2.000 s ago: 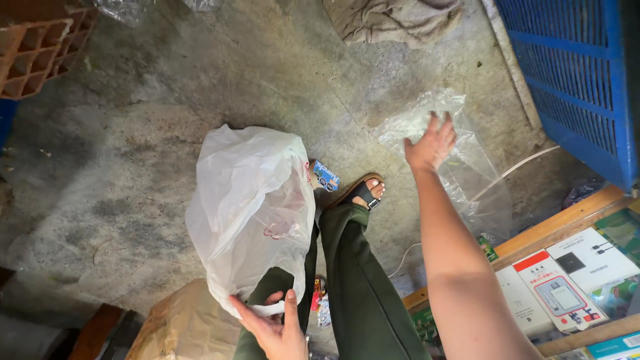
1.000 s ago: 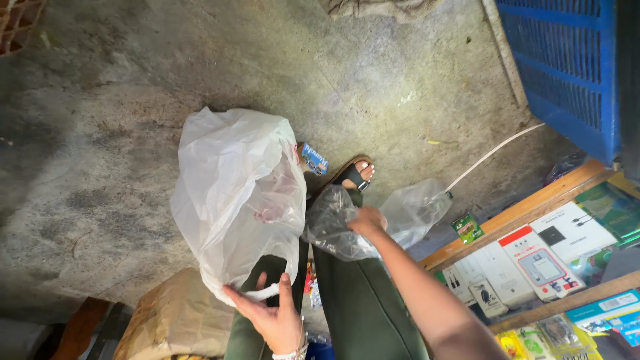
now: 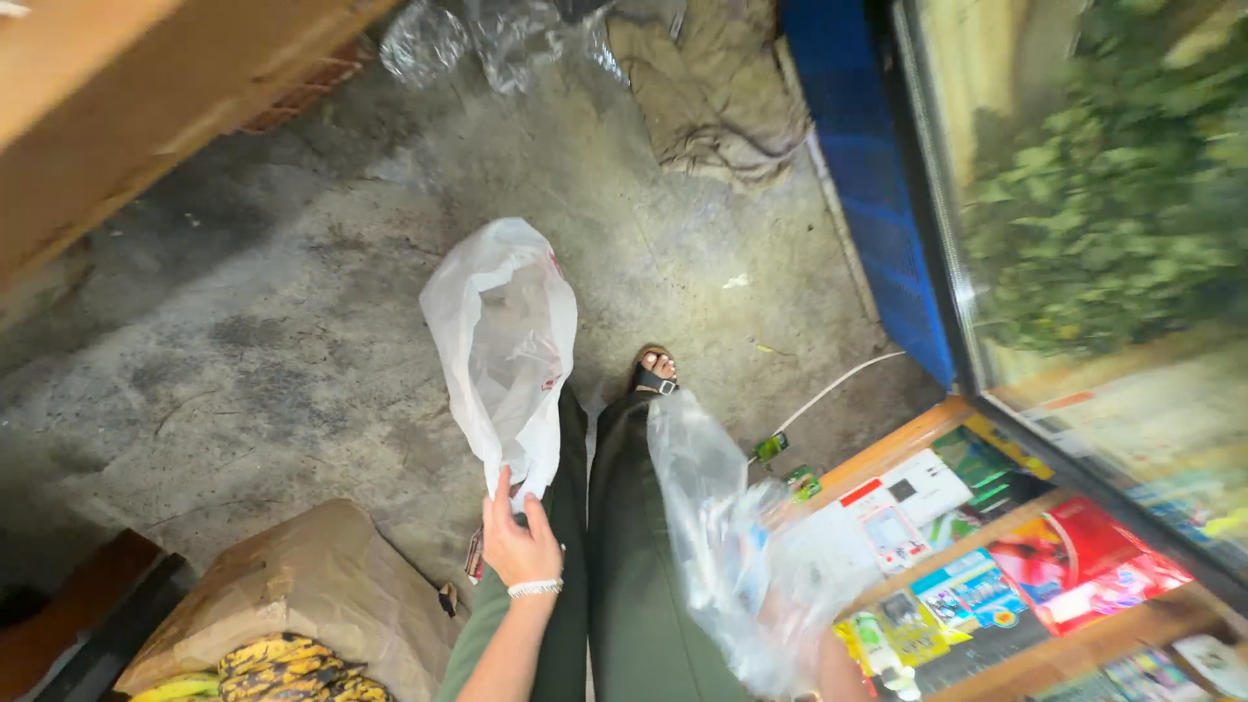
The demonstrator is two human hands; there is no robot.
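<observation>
My left hand (image 3: 524, 538), with a white bracelet at the wrist, grips the handle end of a white plastic bag (image 3: 448, 312). The bag hangs open-mouthed in front of my legs, with some see-through plastic visible inside. At the lower right, my right hand (image 3: 795, 624) is blurred and mostly hidden behind a clear plastic bag (image 3: 697, 507) that it holds. That clear bag hangs over my right leg, in front of the wooden shelf's edge. My sandalled foot (image 3: 656, 370) stands on the concrete floor between the two bags.
A brown paper sack (image 3: 322, 575) with spotted bananas (image 3: 283, 668) is at lower left. Packaged goods lie in a wooden display case (image 3: 907, 429) at right, below glass and a blue panel (image 3: 863, 175). A cloth (image 3: 717, 97) and clear plastic (image 3: 424, 44) lie at the top.
My right hand has picked up the clear plastic that lay on the floor and moved it to the lower right. My left hand keeps hold of the white bag. The view has shifted.
</observation>
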